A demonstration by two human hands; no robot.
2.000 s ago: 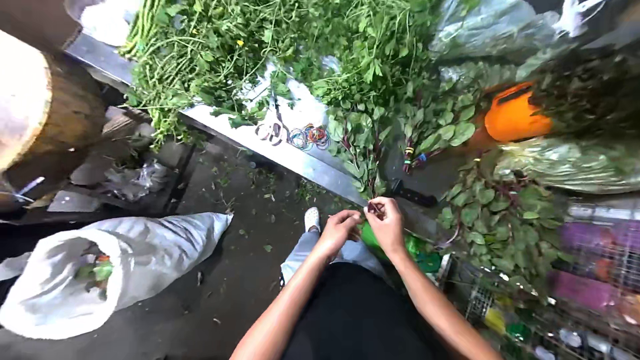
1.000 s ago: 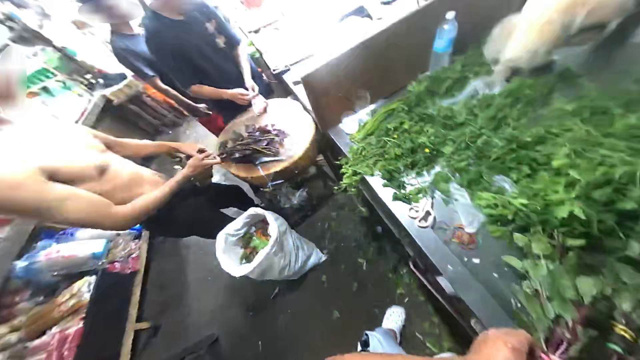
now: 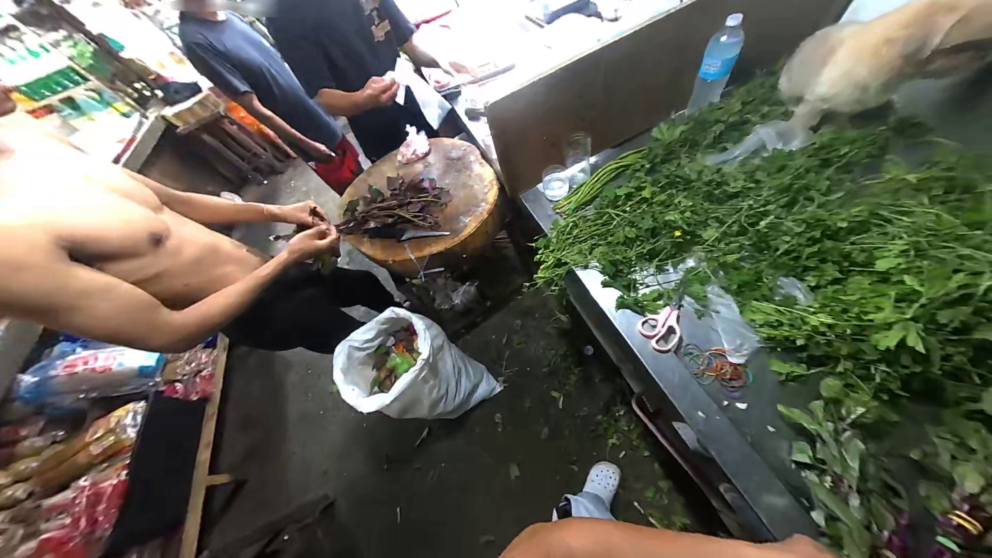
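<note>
My left forearm crosses the bottom edge, and only a sliver of my left hand shows at its right end; its fingers and anything in them are hidden. My right hand is out of view. Nearest to the left hand are leafy stems with purple parts on the metal table. Colored rubber bands lie beside a clear plastic bag and pink-and-white handled scissors. A large heap of leafy greens covers much of the table. Bundled stems with bands sit at the lower right.
A white sack holding leaf scraps stands on the dark floor. Left, a shirtless person handles stems by a round wooden block bearing purple leaves. Two people stand behind it. A water bottle and a pale-furred animal are on the table's far side.
The view has swung far to the left. Both hands were together at some stems two seconds ago; now only the edge of the left one shows.
</note>
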